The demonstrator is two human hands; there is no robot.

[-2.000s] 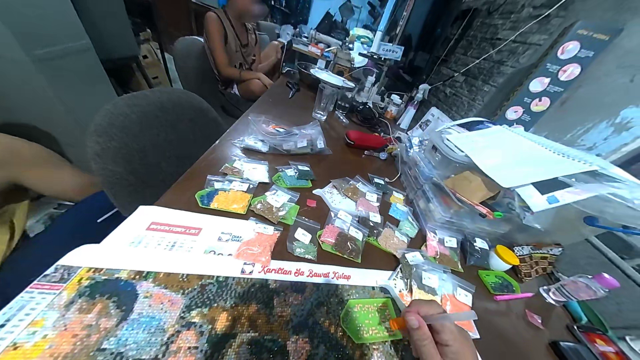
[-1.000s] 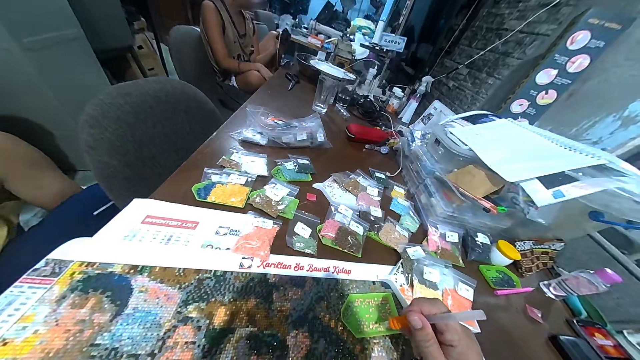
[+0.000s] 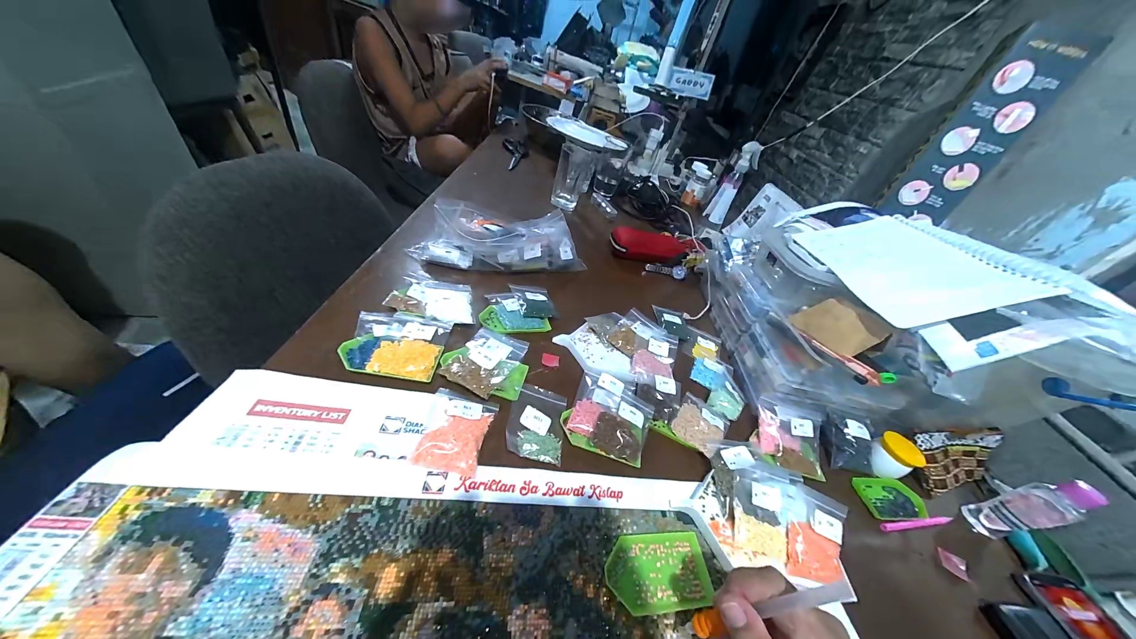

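Note:
My right hand (image 3: pixel 768 603) pinches an applicator pen with an orange tip and a translucent shaft (image 3: pixel 808 597) at the bottom right. Left of it, a green plastic tray (image 3: pixel 659 572) holding small pale drills lies on the diamond painting canvas (image 3: pixel 382 577). Just above the hand, zip bags of orange drills (image 3: pixel 814 548) and cream drills (image 3: pixel 761 530) rest on a white tray. A bag of peach drills (image 3: pixel 453 437) lies on the canvas's white margin. My left hand is not in view.
More drill bags and green trays (image 3: pixel 388 357) spread over the brown table. Clear plastic boxes and a spiral notebook (image 3: pixel 923 266) stand at right. A red pouch (image 3: pixel 650 244) and drinking glass (image 3: pixel 572 176) are farther back. Another person (image 3: pixel 417 89) sits at the far end.
The far person's arm, low near the lap two seconds ago, is now raised toward the table. My right hand still holds the pen beside the green tray.

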